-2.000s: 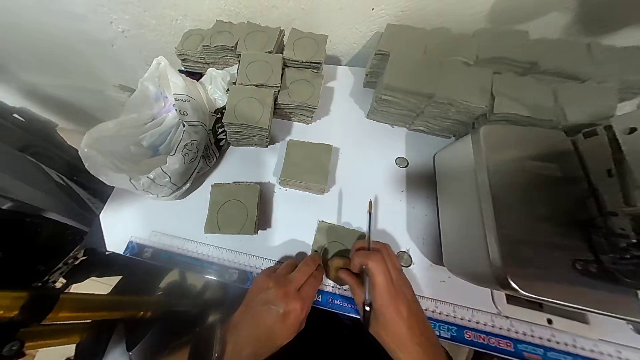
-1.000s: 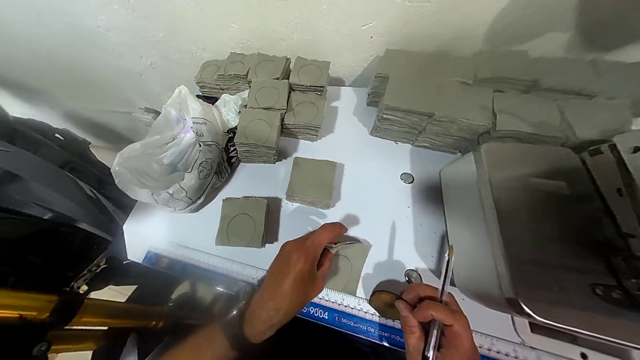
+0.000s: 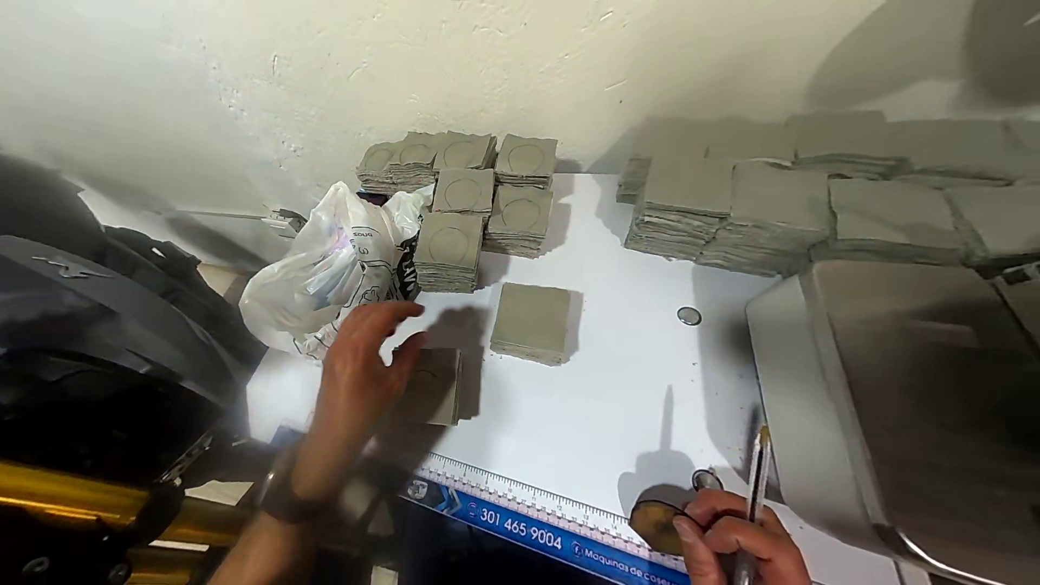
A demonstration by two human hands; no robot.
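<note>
My left hand (image 3: 370, 357), fingers apart and holding nothing, is over the left edge of a stack of grey-green square pieces (image 3: 439, 390), partly covering the circle drawn on its top. My right hand (image 3: 743, 536) grips a round, brownish disc (image 3: 660, 524) between thumb and fingers, with a clear pen (image 3: 759, 467) held upright in the same hand. Between the hands and further back sits a stack of unmarked squares (image 3: 530, 321). Several stacks with drawn circles (image 3: 448, 244) stand behind it to the left.
A white plastic bag (image 3: 325, 276) lies left of the marked stacks. Large unmarked stacks (image 3: 780, 199) stand back right, behind a sewing machine (image 3: 918, 390). Small round metal pieces (image 3: 689, 315) lie on the white table. A printed ruler strip (image 3: 520, 516) runs along the near edge.
My left hand has moved left to the marked stack from the square piece near the ruler, which no longer lies there. My right hand still holds the disc and pen.
</note>
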